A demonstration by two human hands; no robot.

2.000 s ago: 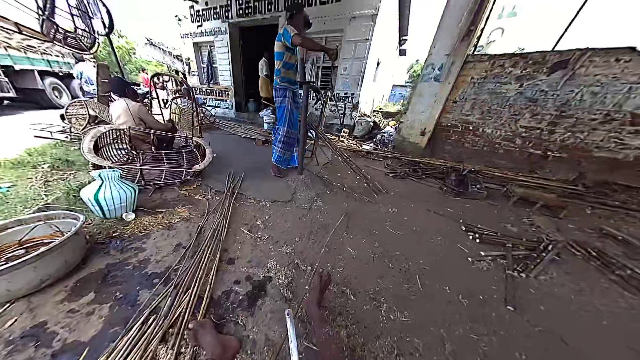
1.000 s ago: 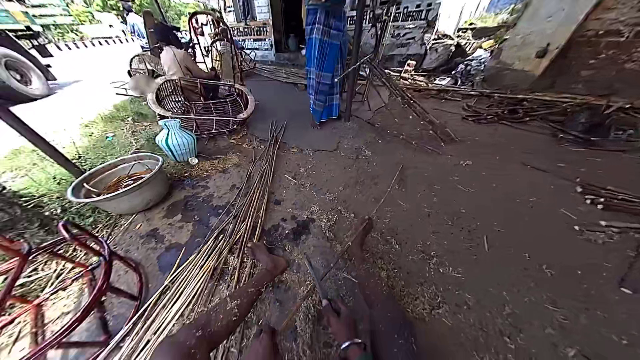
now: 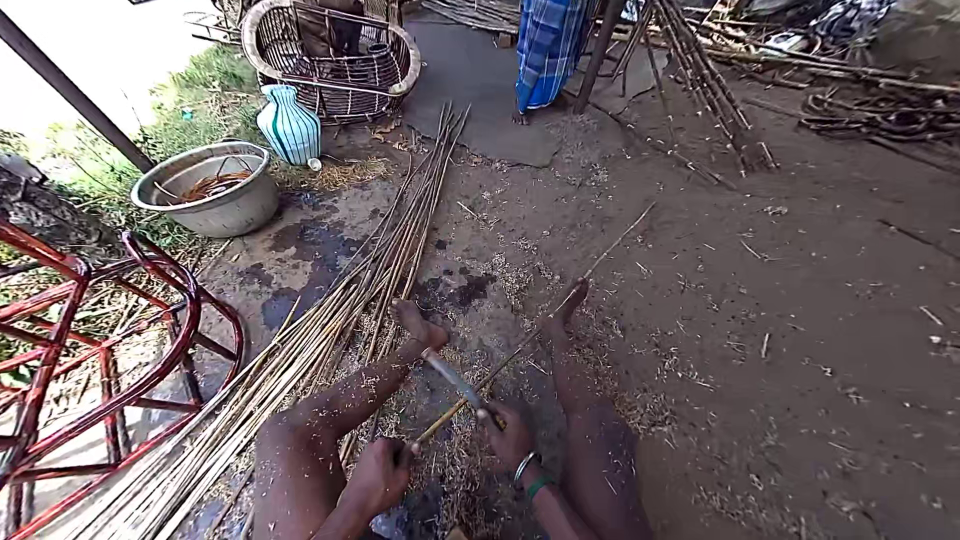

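Note:
My left hand [image 3: 381, 472] is closed around the near end of a thin cane [image 3: 515, 351], which slants up to the right past my right foot. Against the cane lies the blade of a curved knife [image 3: 454, 375], its handle gripped in my right hand [image 3: 508, 435]. A metal bangle and a green band circle the right wrist. My legs are stretched apart, and pale shavings cover them and the ground between. A long bundle of canes [image 3: 322, 330] lies on the ground beside my left leg.
Red-brown cane frames [image 3: 112, 397] stand at the left. Beyond are a tub [image 3: 225, 206] holding thin strips, a striped pot [image 3: 289, 127] and a round cane chair [image 3: 337, 97]. A person in a blue checked cloth [image 3: 553, 52] stands ahead near leaning canes [image 3: 712, 90] and cane coils [image 3: 885, 116].
The view has tilted down toward my legs. Both hands, out of sight two seconds ago, now show in full. The knife has moved across the cane.

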